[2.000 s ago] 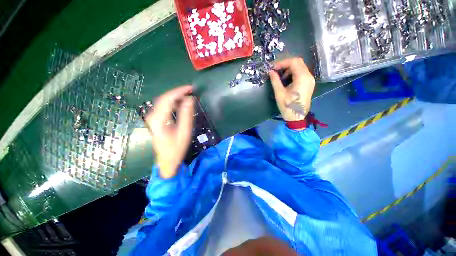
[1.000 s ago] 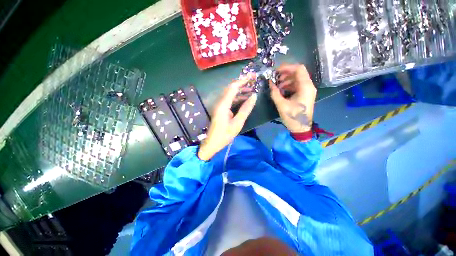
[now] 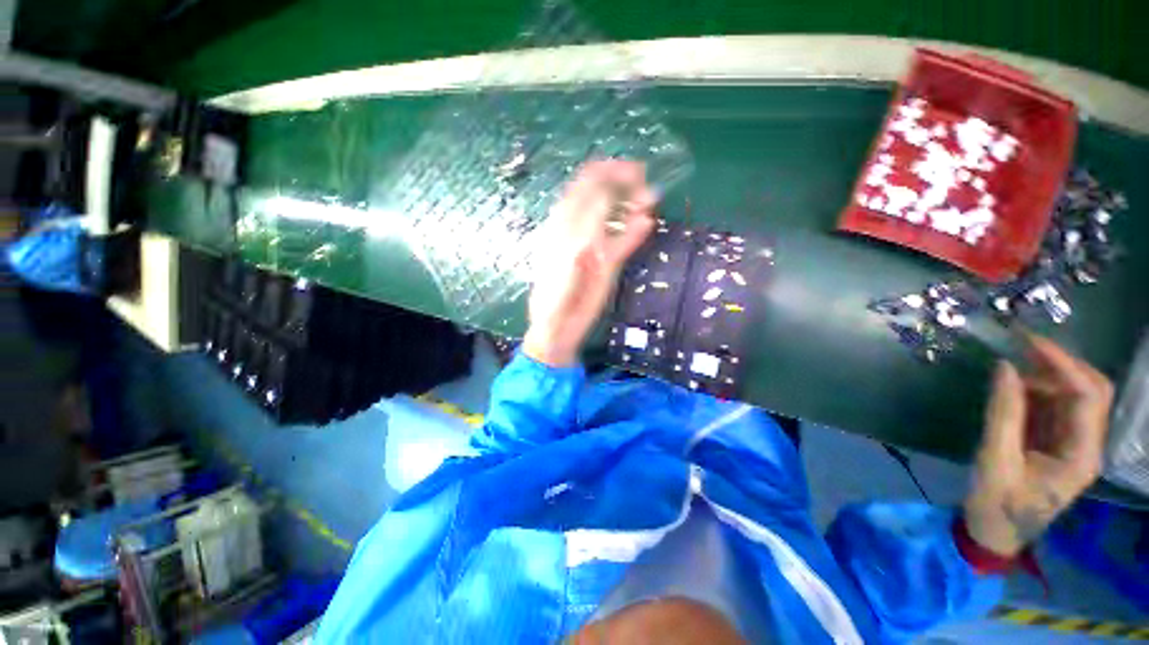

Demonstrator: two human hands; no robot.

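Two black housings (image 3: 684, 302) lie side by side on the green bench in front of me, with small white marks and a white square near the close end of each. My left hand (image 3: 592, 246) is blurred over the left housing's far end, beside the clear blister tray (image 3: 473, 189). A small shiny bit shows at its fingers, but I cannot tell what it is. My right hand (image 3: 1043, 435) is at the right, fingers curled, near the small metal parts (image 3: 930, 318). Its fingertips are blurred and I cannot tell if they hold anything.
A red bin (image 3: 869, 208) with white parts stands at the back right, with more metal parts beside it. A clear compartment tray (image 3: 1134, 416) is cut off at the right edge. Black carrier trays (image 3: 252, 328) are stacked left of the bench. A pale rail (image 3: 706, 61) runs behind.
The view has swung left, so the bin and metal parts appear farther right. My left hand has left the metal pile and moved to the left housing. My hands are now far apart.
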